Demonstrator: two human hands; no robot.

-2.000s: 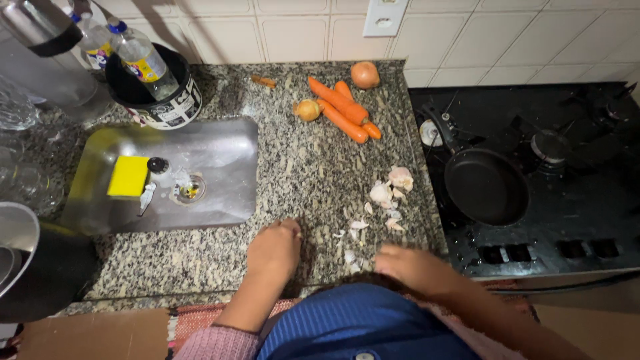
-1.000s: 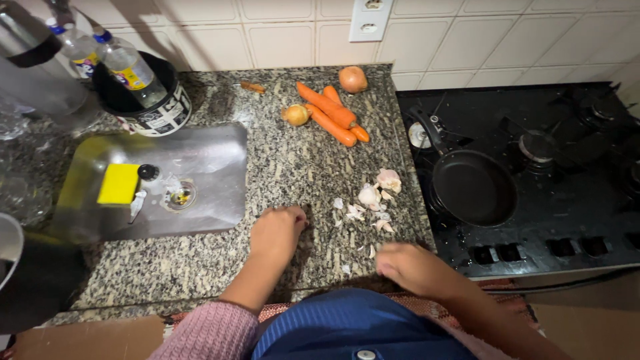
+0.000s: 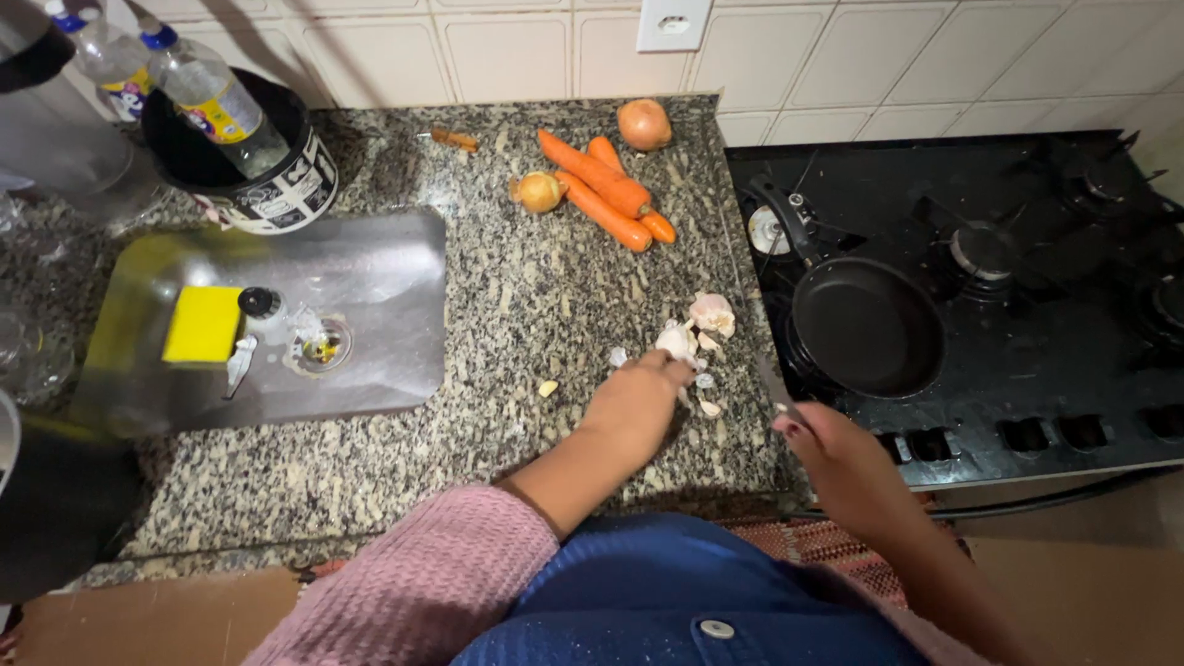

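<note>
My left hand (image 3: 638, 398) reaches over the garlic on the granite counter, its fingertips touching the pile beside a garlic bulb (image 3: 676, 341); whether it grips a piece is hidden. Another garlic bulb (image 3: 712, 315) lies just behind, with loose cloves and skins around. One peeled garlic clove (image 3: 548, 388) lies apart, left of that hand. At the counter's right edge, my right hand (image 3: 814, 435) is closed on a small knife (image 3: 775, 384), its blade pointing away from me. Farther back lie carrots (image 3: 606, 185), a small yellow onion (image 3: 539, 192) and a larger onion (image 3: 644, 125).
On the left a steel sink (image 3: 398, 314) holds a yellow sponge (image 3: 203, 324). Behind it stands a black tub (image 3: 277, 199) with a plastic bottle (image 3: 217, 106). A frying pan (image 3: 869, 326) sits on the black gas stove (image 3: 1017, 361) at right.
My left hand has moved right and away from me to the garlic. My right hand has moved right, and a knife now shows in it. A peeled clove now lies apart on the counter.
</note>
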